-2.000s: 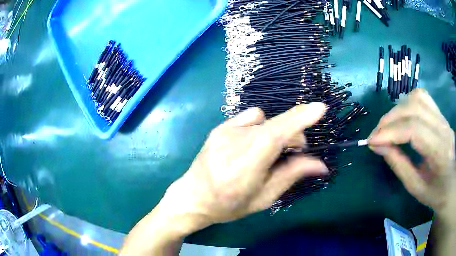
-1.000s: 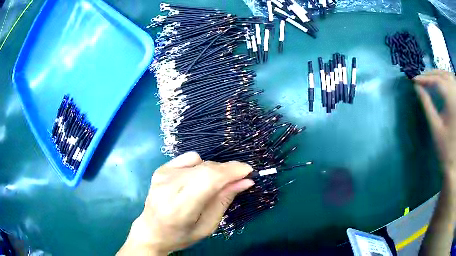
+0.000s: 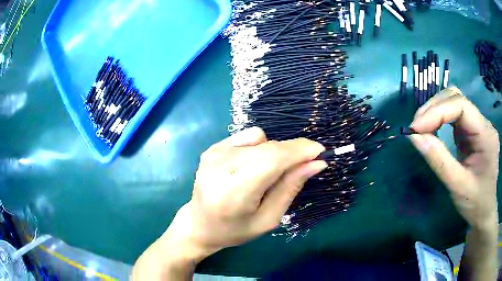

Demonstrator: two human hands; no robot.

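My left hand (image 3: 258, 186) pinches a lead with a black-and-white tube (image 3: 345, 149) on it, over the lower part of the wire pile. The thin wire runs out of the tube to the right. My right hand (image 3: 459, 151) pinches a small black piece (image 3: 407, 131) between thumb and forefinger, at or very near the wire's right tip. I cannot tell whether the two touch. The large pile of black wire leads (image 3: 286, 82) lies at the centre, its silvery-white terminals to the left.
A blue tray (image 3: 74, 104) at the left holds a bundle of assembled leads (image 3: 114, 104). Loose banded tubes (image 3: 430, 74) lie at the right, more at the top right. Small black pieces (image 3: 490, 63) lie at the far right edge. A pale box (image 3: 435, 263) is at the lower right.
My right hand has come left from the pile of small black pieces and now holds one by the wire's tip. My left hand still pinches the lead. The camera view has shifted.
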